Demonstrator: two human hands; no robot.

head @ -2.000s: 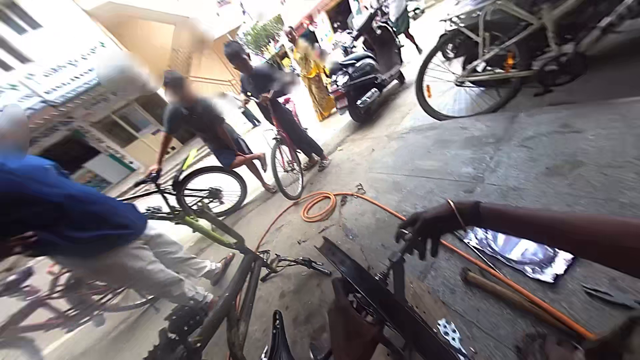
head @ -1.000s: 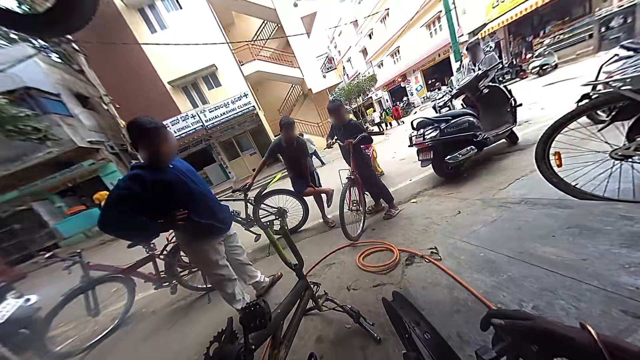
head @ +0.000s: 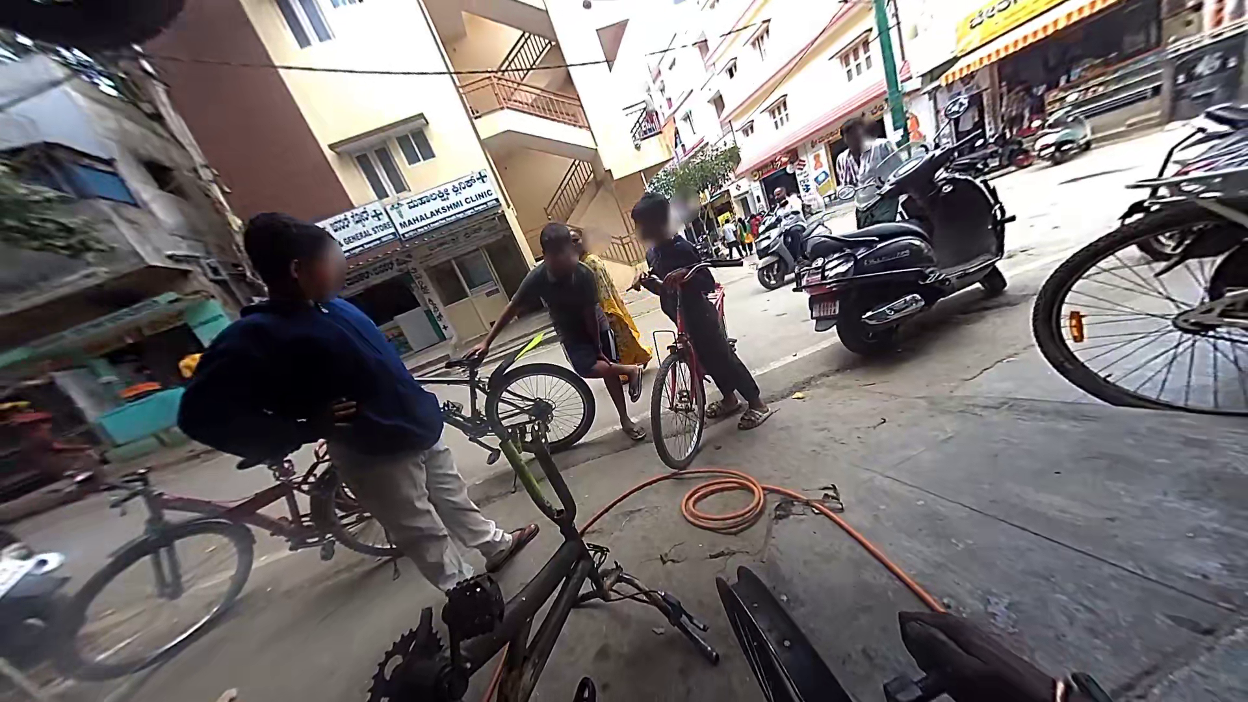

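At the lower right edge is my right hand (head: 975,655), dark and partly cut off, with a dark object beneath its fingers; whether it grips this cannot be told. Just left of it a black channel-shaped part, perhaps a mudguard (head: 780,639), slants up from the bottom edge. My left hand is out of view. An upturned bicycle frame (head: 546,585) with a chainring (head: 414,658) stands at the lower middle, its handlebar (head: 673,614) low on the ground. Beyond it an orange hose (head: 726,502) lies coiled on the concrete.
A person in a blue jacket (head: 322,380) stands at the left near a red bicycle (head: 219,512). Two people with bicycles (head: 678,405) are farther ahead. A black scooter (head: 902,244) is parked at the right, near a large bicycle wheel (head: 1160,312). Buildings line the street.
The view has tilted up strongly since two seconds ago. My left hand, seen then beside the black part, is out of view. The person in blue has turned more upright.
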